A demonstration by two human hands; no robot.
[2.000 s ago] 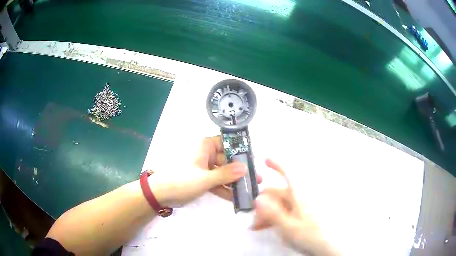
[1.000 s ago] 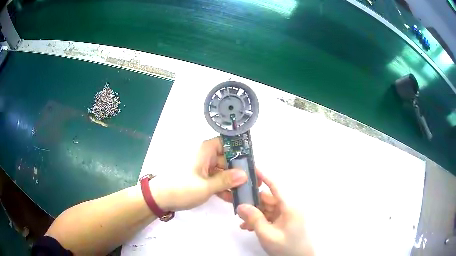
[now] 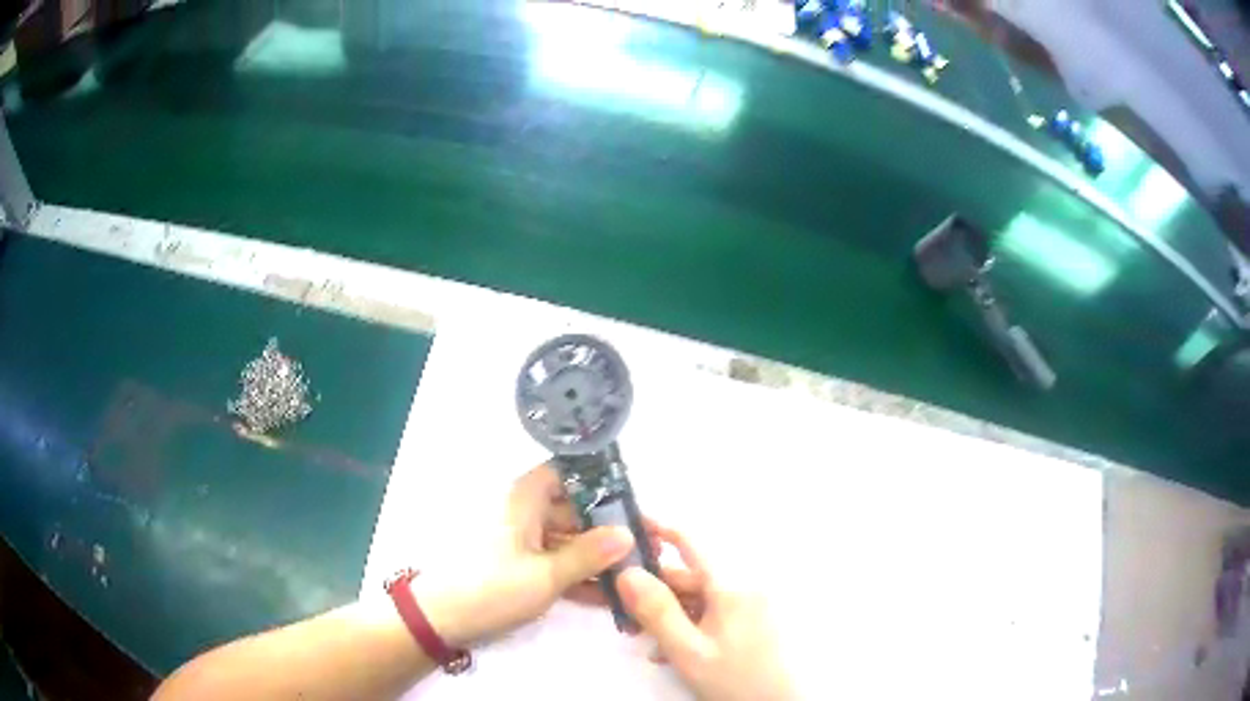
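A grey handheld fan body (image 3: 574, 394) is held over the white sheet, its round head away from me and its open handle towards me. A green circuit board (image 3: 592, 479) sits in the handle just below the head. A grey battery (image 3: 611, 518) lies below the board, partly under my thumbs. My left hand (image 3: 565, 551) grips the handle from the left, thumb on the battery. My right hand (image 3: 685, 609) holds the handle's lower end from the right. The fingers behind the handle are partly hidden.
The white sheet (image 3: 877, 514) lies under my hands. A pile of small screws (image 3: 273, 392) is on the green surface at left. Beyond the sheet, another grey fan unit (image 3: 984, 299) lies on the green conveyor belt (image 3: 452, 164). Blue and pale pieces (image 3: 839, 25) are at the far side.
The view has tilted up, showing more of the far side. The unit on the belt has moved left. My right hand has closed onto the handle's lower end since the earliest frame.
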